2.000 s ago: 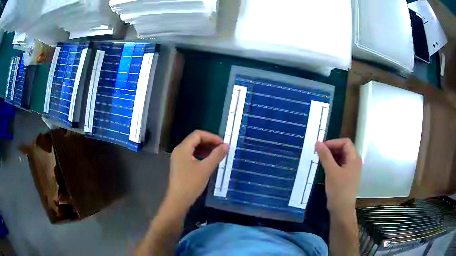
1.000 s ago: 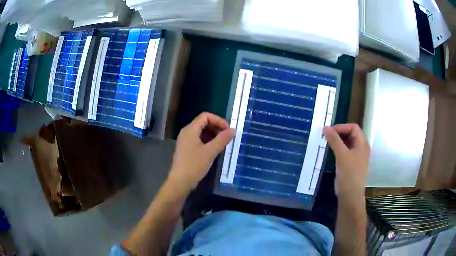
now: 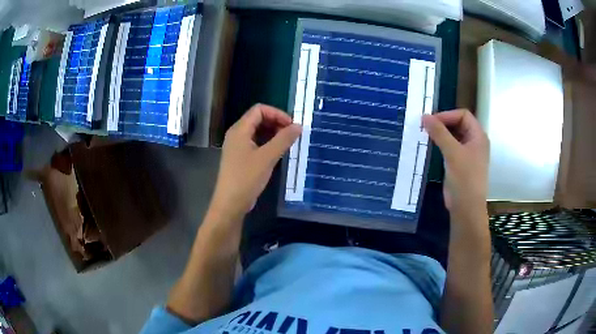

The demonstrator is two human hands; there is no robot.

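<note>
A blue cell array (image 3: 359, 127) with thin pale lines across and a white strip down each long side lies before me on a slightly larger greyish clear sheet (image 3: 369, 27). My left hand (image 3: 251, 156) pinches the left edge of the array at the white strip, between thumb and forefinger. My right hand (image 3: 463, 156) pinches the right edge at the other white strip. The fingertips hide small parts of both edges. Whether they grip the clear sheet too cannot be told.
Stacks of blue cell strings (image 3: 151, 75) lie at the left. A smooth whitish block (image 3: 523, 124) stands at the right. White sheets (image 3: 392, 8) line the far side of the green mat (image 3: 258, 62). A torn brown carton (image 3: 117, 202) is on the floor; a wire rack (image 3: 546, 241) is lower right.
The view has tilted, so the bench, array and hands appear higher and more of the blue shirt shows. Both hands keep their pinch at the array's edges.
</note>
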